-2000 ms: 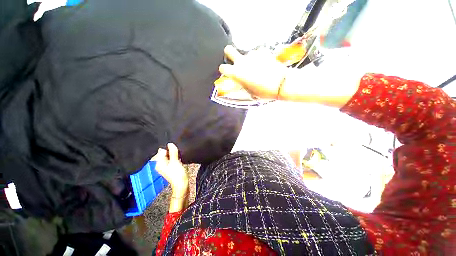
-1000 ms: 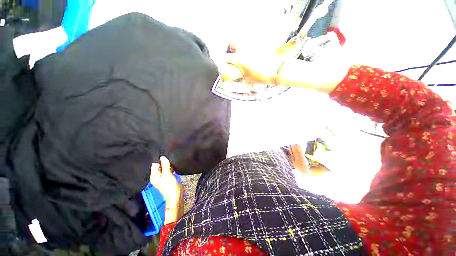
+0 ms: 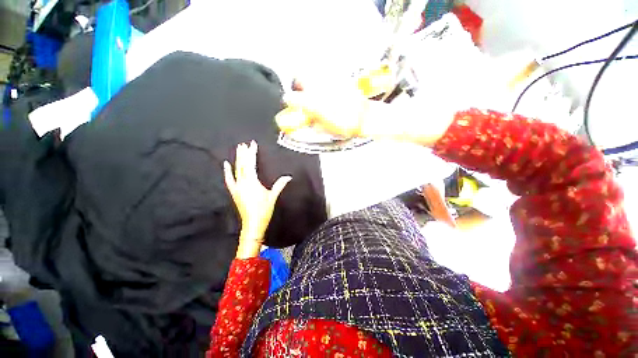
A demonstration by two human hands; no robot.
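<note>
A black garment [image 3: 161,168] lies spread over the white-covered board [image 3: 378,178], its folds bunched at the left and hanging over the near edge. My left hand [image 3: 253,192] lies on the garment with its fingers spread, holding nothing. My right hand [image 3: 329,115] is closed around the steam iron [image 3: 325,145], at the garment's right edge. The iron's pointed metal sole faces left. Its handle is mostly hidden by my hand, and overexposure blurs both.
A long blue rail [image 3: 110,56] stands at the far left, beside a white strip [image 3: 64,113]. Dark cables [image 3: 591,91] loop at the right. A blue crate [image 3: 276,269] shows below the board. Yellow and brown items [image 3: 465,190] lie at the near right.
My left hand has moved from the garment's near edge up onto its surface and opened. The iron, in my right hand, has shifted slightly left in the view. More of the cables shows.
</note>
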